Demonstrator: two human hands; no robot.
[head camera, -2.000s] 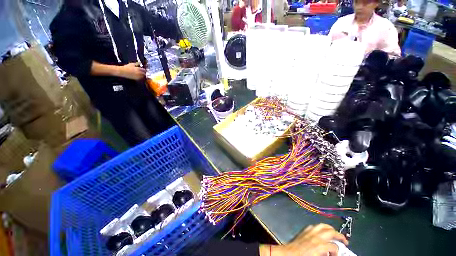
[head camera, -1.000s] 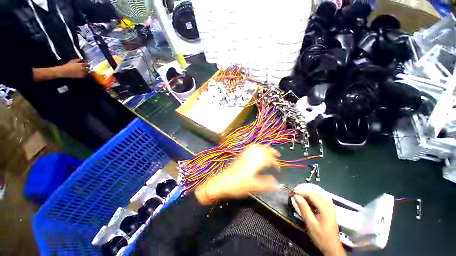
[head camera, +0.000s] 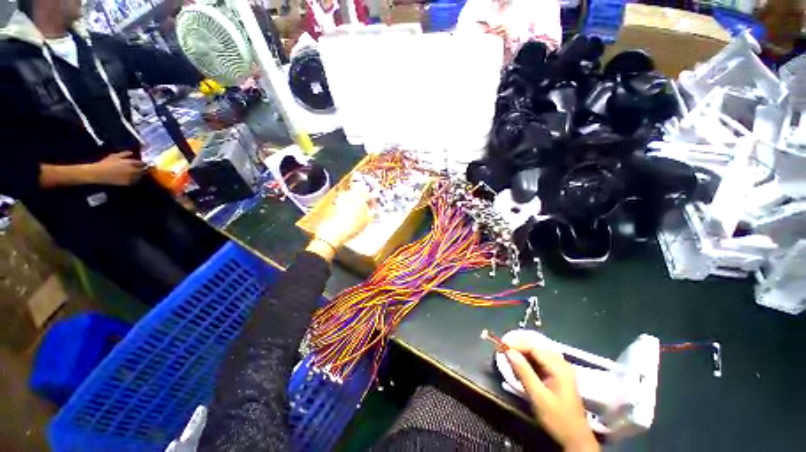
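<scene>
My left hand (head camera: 346, 216) reaches into the open carton (head camera: 386, 231) of small white wired parts (head camera: 402, 196); its fingertips are blurred among them, so I cannot tell if it grips one. My right hand (head camera: 550, 386) holds a white bracket housing (head camera: 623, 388) at the bench's front edge, with a short wire lead (head camera: 492, 339) standing up by its fingertips. Another lead with a plug (head camera: 717, 357) sticks out of the housing's right end. The long wire harness bundle (head camera: 398, 287) lies between my hands and hangs over the edge.
The blue crate (head camera: 159, 371) is left of my lap, partly behind my left arm. Black shells (head camera: 588, 190) are heaped at the back centre, white brackets (head camera: 738, 177) at the back right. White round shells (head camera: 411, 93) stand stacked behind the carton. A person (head camera: 79, 132) stands at the left.
My left hand has moved from above the wire bundle, beside the housing, away to the carton. My right hand stays on the housing, which has shifted slightly left.
</scene>
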